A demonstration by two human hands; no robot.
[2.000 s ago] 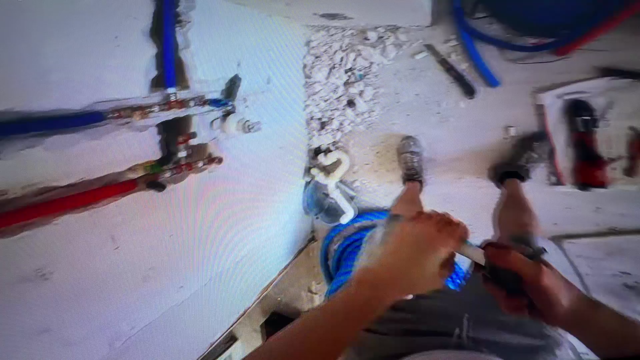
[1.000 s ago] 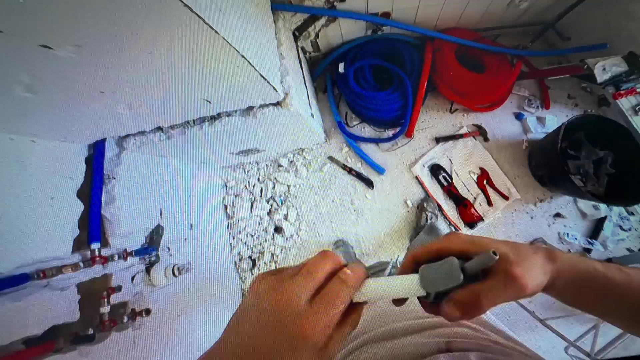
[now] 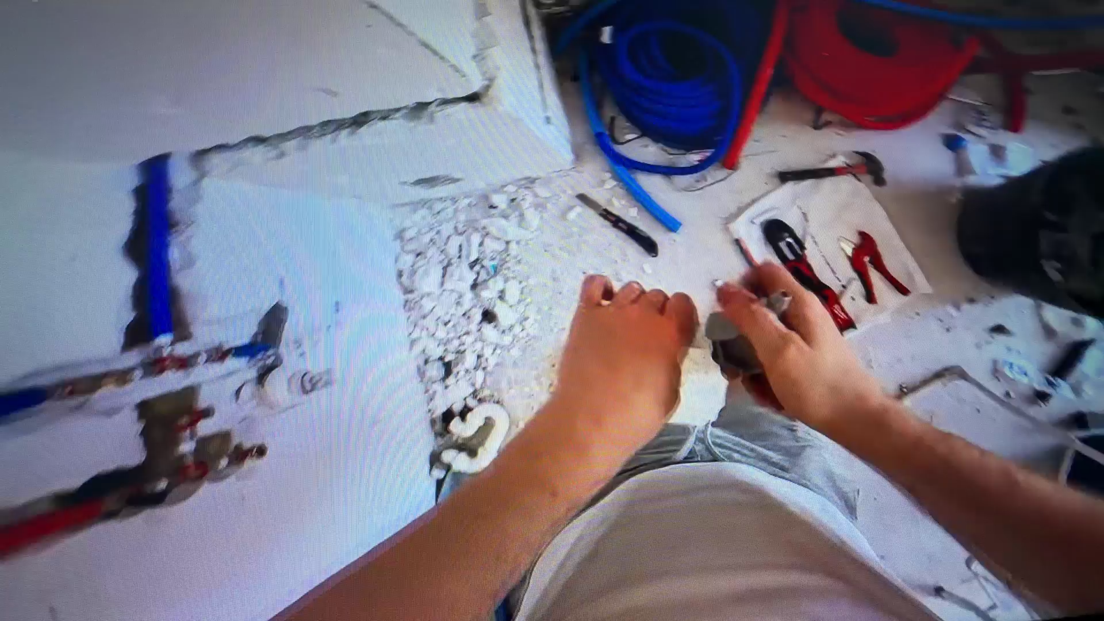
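My left hand point(image 3: 625, 345) is curled, its fingers bent under and its back toward me; whatever it may hold is hidden. Close on its right, my right hand point(image 3: 789, 345) is closed around a dark grey fitting or tool point(image 3: 733, 345), whose exact kind I cannot tell. The two hands are a small gap apart, above my lap. Beyond the right hand a cloth point(image 3: 897, 241) on the floor bears a red-and-black tool point(image 3: 806, 272) and red pipe cutters point(image 3: 871, 263). A utility knife point(image 3: 617, 224) lies left of the cloth, and a claw hammer point(image 3: 832, 171) at its far edge.
Blue pipe coil point(image 3: 673, 86) and red pipe coil point(image 3: 880, 65) lie at the back. A black bucket point(image 3: 1035, 233) stands right. Rubble point(image 3: 466, 293) lines the wall, near a white curved pipe point(image 3: 483, 435). Blue pipe point(image 3: 158, 250) and red pipe point(image 3: 52, 526) with valves run in the wall's grooves.
A second ago a white tube showed between my hands, with a grey fitting at its right; now that tube is not plainly visible. My left hand has turned knuckles up. The view has shifted.
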